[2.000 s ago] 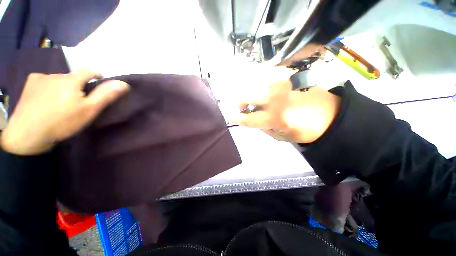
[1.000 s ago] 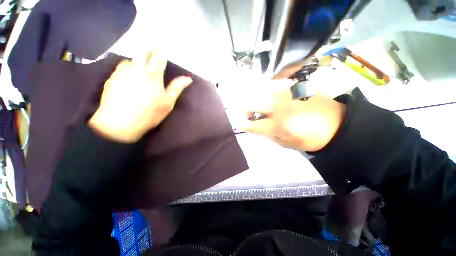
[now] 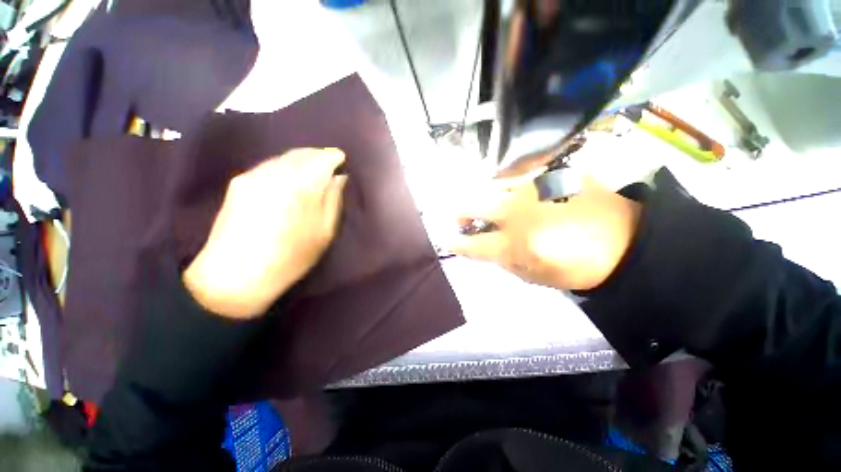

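Note:
A dark plum fabric panel lies on the white machine table, its right edge running toward the needle area, which is washed out by glare. My left hand lies on the panel with the fingers curled; a small fold of cloth shows by the fingertips. My right hand rests on the table right of the panel's edge, below the machine head. A ring shows on it. Its fingertips are lost in the glare, so I cannot tell whether they touch or hold anything.
More dark purple pieces lie at the upper left. An orange-yellow tool and a grey metal part lie right of the head. The ruler-marked table edge runs in front. A blue crate shows below.
My left hand has moved right across the panel and its fingers have curled. The panel's upper part is spread out further up. My right hand has barely moved.

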